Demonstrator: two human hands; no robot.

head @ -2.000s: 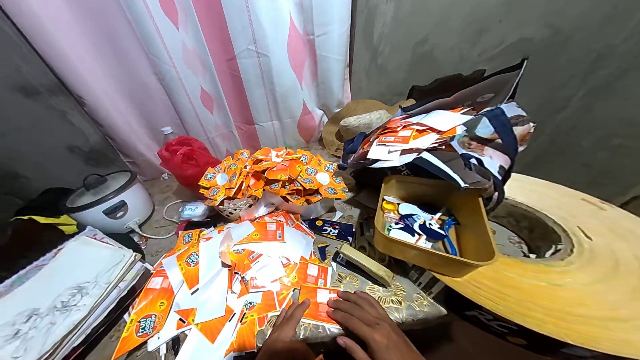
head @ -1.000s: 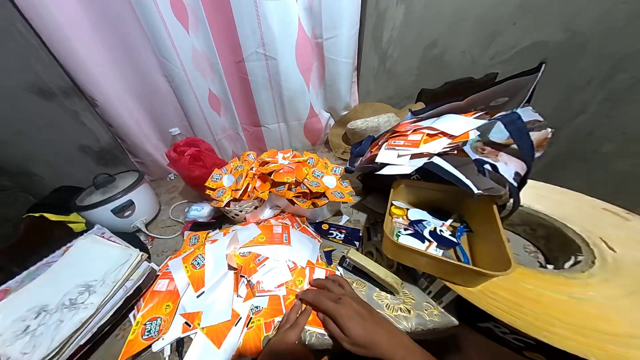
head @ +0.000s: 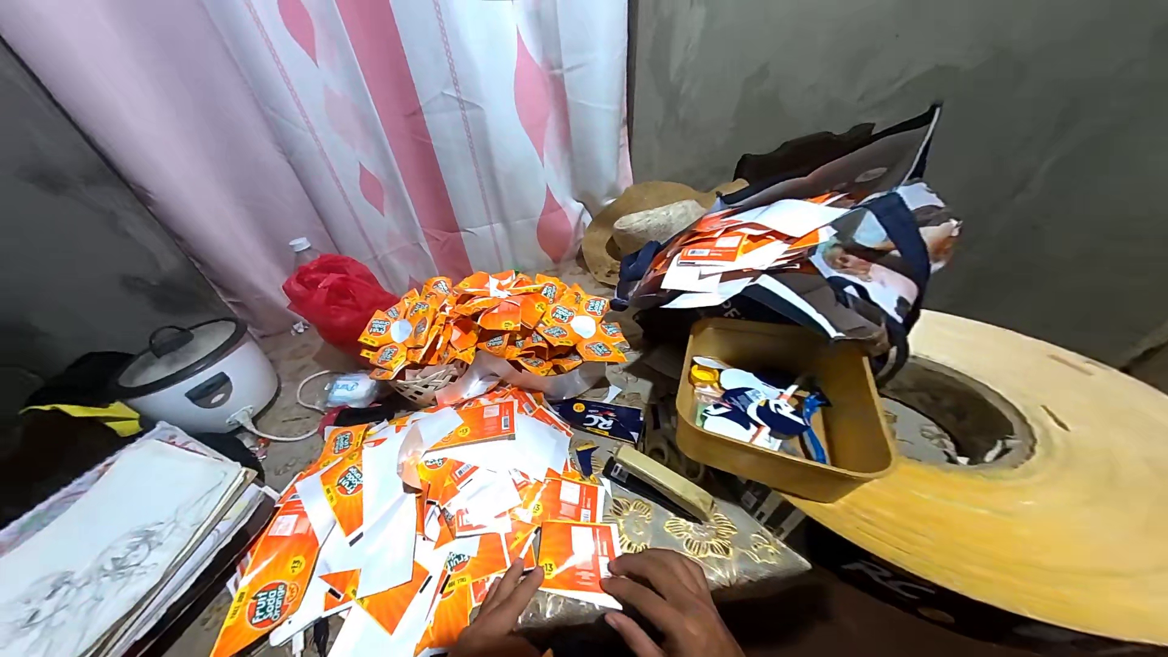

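Note:
At the bottom centre, my left hand (head: 500,613) rests by the lower left edge of an orange and white printed label piece (head: 577,555). My right hand (head: 666,602) has its fingertips on that piece's lower right edge. Left of both hands spreads a loose pile of orange and white cut label pieces (head: 388,538). Behind the pile, folded orange label pieces (head: 497,319) are heaped in and over a woven basket (head: 424,385). A blue RC label (head: 598,420) and a gold-coloured bar-shaped object (head: 664,479) lie right of the pile.
A tan plastic basin (head: 785,474) holds blue and white scraps. Behind it leans a bag (head: 876,237) full of orange and white pieces. A round yellow surface (head: 1077,493) fills the right. A rice cooker (head: 205,374), stacked drawing papers (head: 100,538) and a red plastic bag (head: 338,301) are left.
My hands have moved apart around the orange piece, which now lies flatter and more in view than one second ago.

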